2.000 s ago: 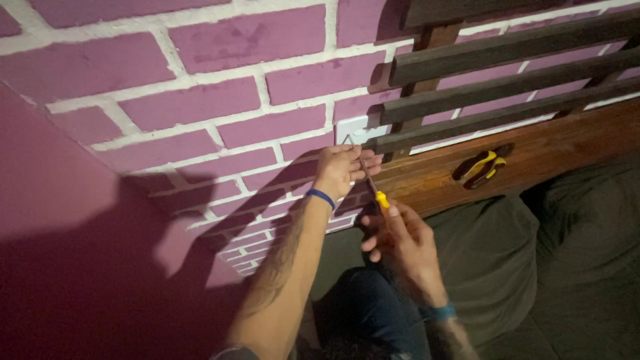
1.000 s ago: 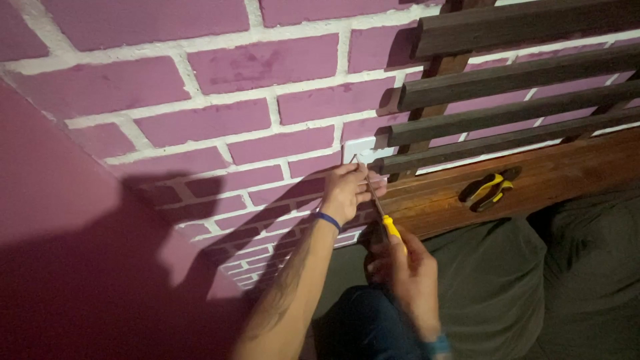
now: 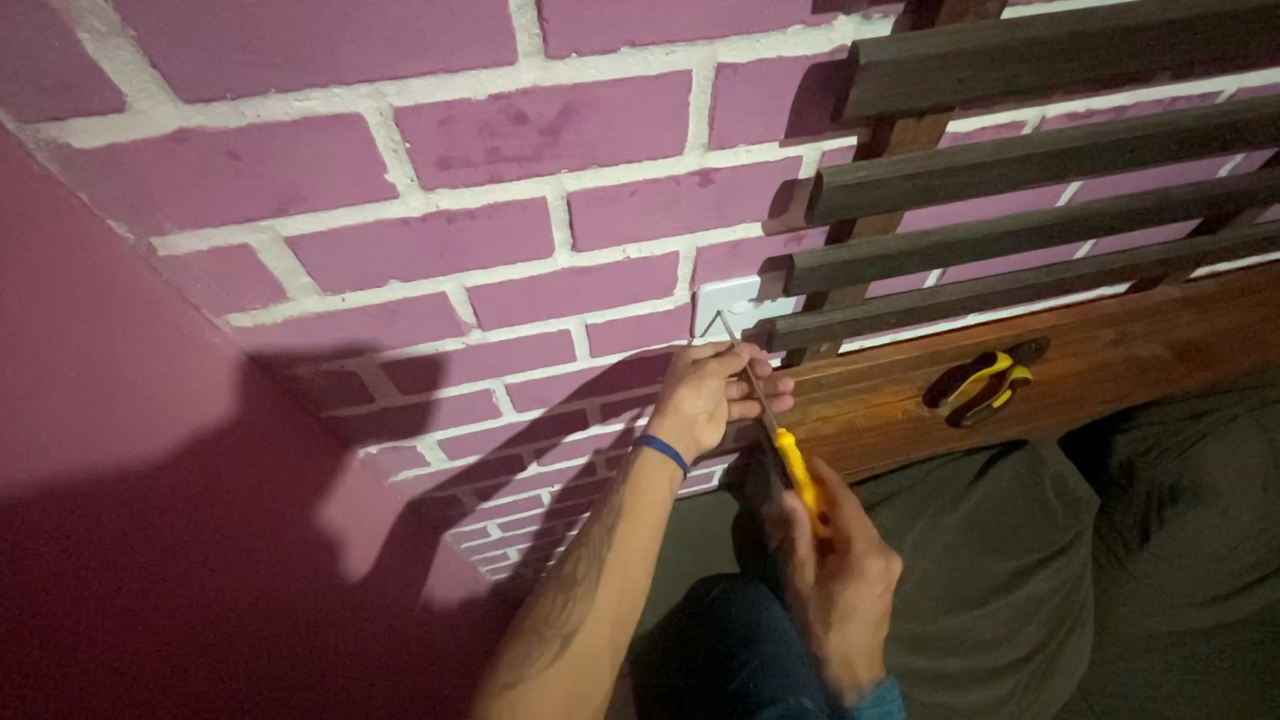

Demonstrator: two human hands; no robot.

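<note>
A screwdriver with a yellow handle (image 3: 797,478) is gripped in my right hand (image 3: 845,575), its long shaft slanting up and left to a white wall plate (image 3: 738,298). My left hand (image 3: 705,395), with a blue band at the wrist, is just below the plate. Its thumb and index finger are around the shaft near the tip, and the other fingers are spread behind it. The tip meets or nearly meets the lower part of the plate; the exact contact is too small to tell. Dark slats cover the plate's right side in part.
Dark wooden slats (image 3: 1020,150) stand off the purple brick wall (image 3: 480,230) at right. Yellow-and-black pliers (image 3: 985,385) lie on the wooden ledge (image 3: 870,415) below them. Dark green cushions (image 3: 990,560) are at lower right. A plain wall (image 3: 120,420) meets the brick at left.
Both hands stay at the wall plate with the screwdriver in place. The fingers of my right hand have shifted around its handle. The view has come closer to the wall.
</note>
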